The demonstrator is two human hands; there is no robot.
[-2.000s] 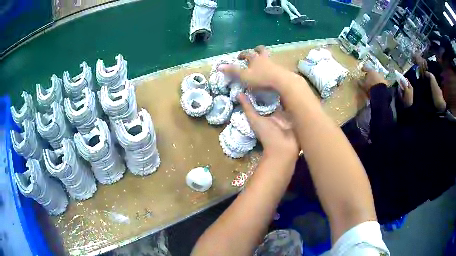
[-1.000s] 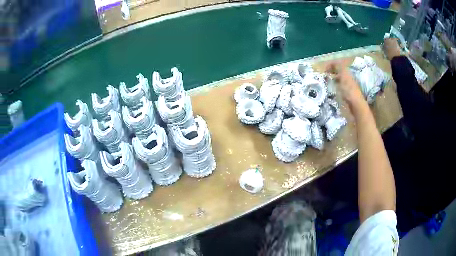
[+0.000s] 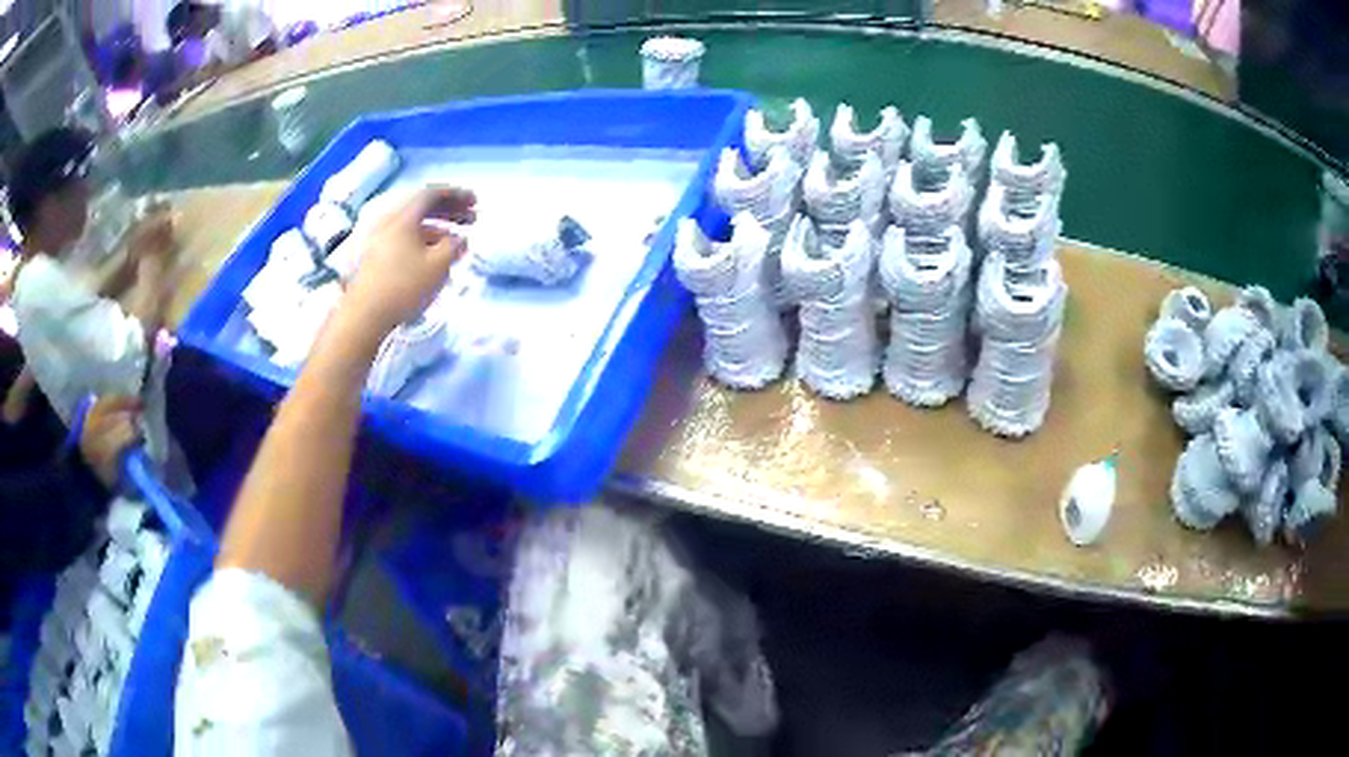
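Observation:
My left hand [image 3: 403,255] is over the blue parts tray [image 3: 592,466], its fingers apart with nothing seen in them. A tubular body [image 3: 530,255] lies on its side in the tray, to the right of the hand. More pale bodies [image 3: 289,296] lie in the tray's left part, some partly hidden by my hand and forearm. Glued assemblies [image 3: 929,303] stand upright in close rows right of the tray, notches up. Scalloped rings [image 3: 1258,407] lie in a pile at the far right. The white glue bottle [image 3: 1090,500] is on the bench near the pile. My right hand is out of view.
A blue crate [image 3: 156,636] packed with pale parts is at the lower left, with another person's hand [image 3: 111,432] at it. A seated person [image 3: 74,281] is at the left. The green surface [image 3: 548,74] runs behind, with a pale part [image 3: 672,62] on it.
The view has swung left, bringing the whole tray into sight. My left hand now shows over the tray; the right arm seen over the bench earlier has left the picture.

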